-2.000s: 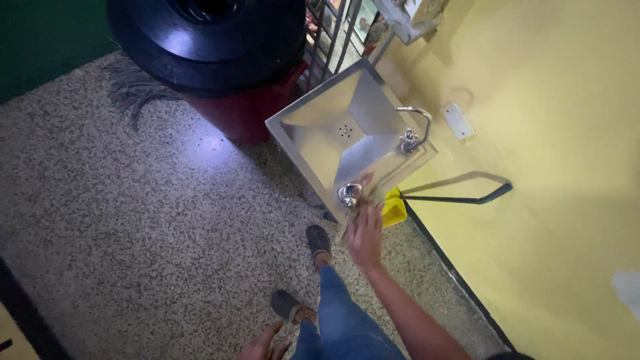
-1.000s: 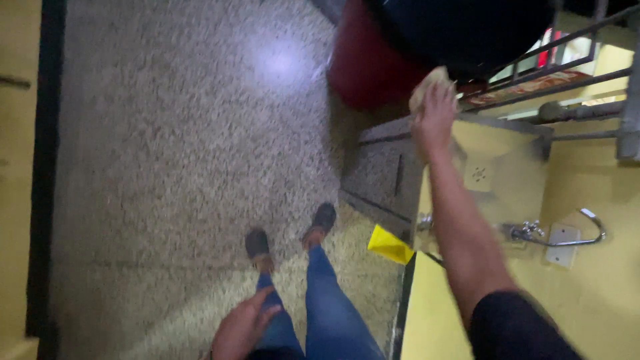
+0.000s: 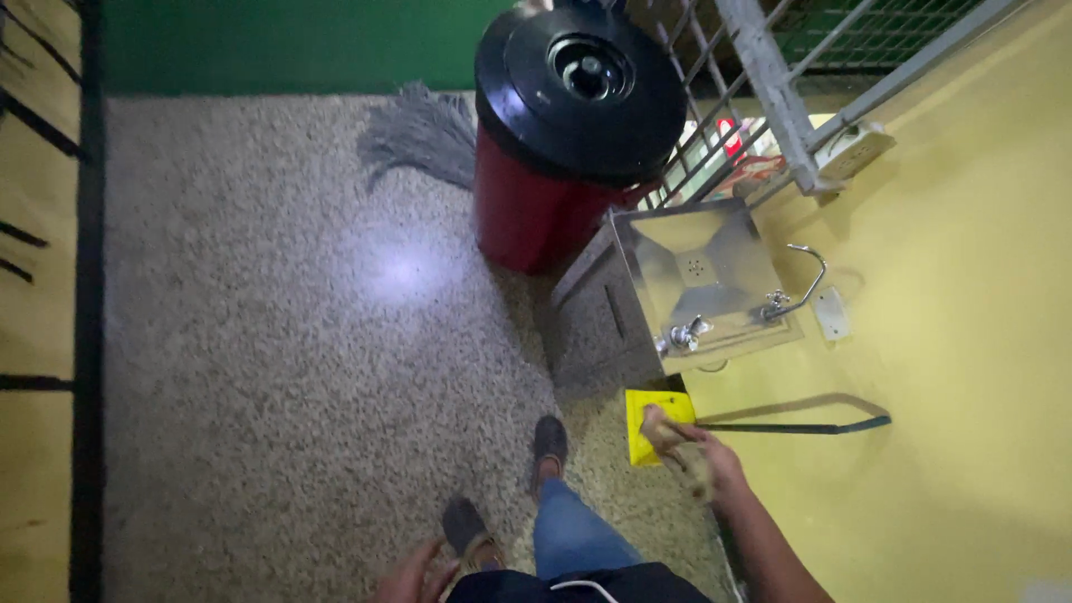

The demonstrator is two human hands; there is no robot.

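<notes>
My right hand (image 3: 718, 469) holds a crumpled, pale brown cloth (image 3: 687, 465), which hangs over the floor in front of the yellow dustpan (image 3: 638, 448). Beyond it stands the metal sink (image 3: 662, 276), a square basin with a drain in its middle. A curved chrome faucet (image 3: 808, 293) rises on its wall side, and a short chrome spout (image 3: 688, 333) sits at its near corner. Low in the view, my left hand (image 3: 419, 574) is partly cut off by the frame edge, fingers apart, with nothing seen in it.
A red bin (image 3: 536, 209) with a black lid (image 3: 586, 100) stands beyond the sink, a grey mop head (image 3: 423, 134) beside it. Metal bars (image 3: 779, 92) and an outlet box (image 3: 854, 155) are at upper right. The dustpan's dark handle (image 3: 796, 428) lies near the yellow wall.
My right hand, with the cloth, has moved from the sink's far edge near the bin back to beside the dustpan. The view has shifted and turned considerably.
</notes>
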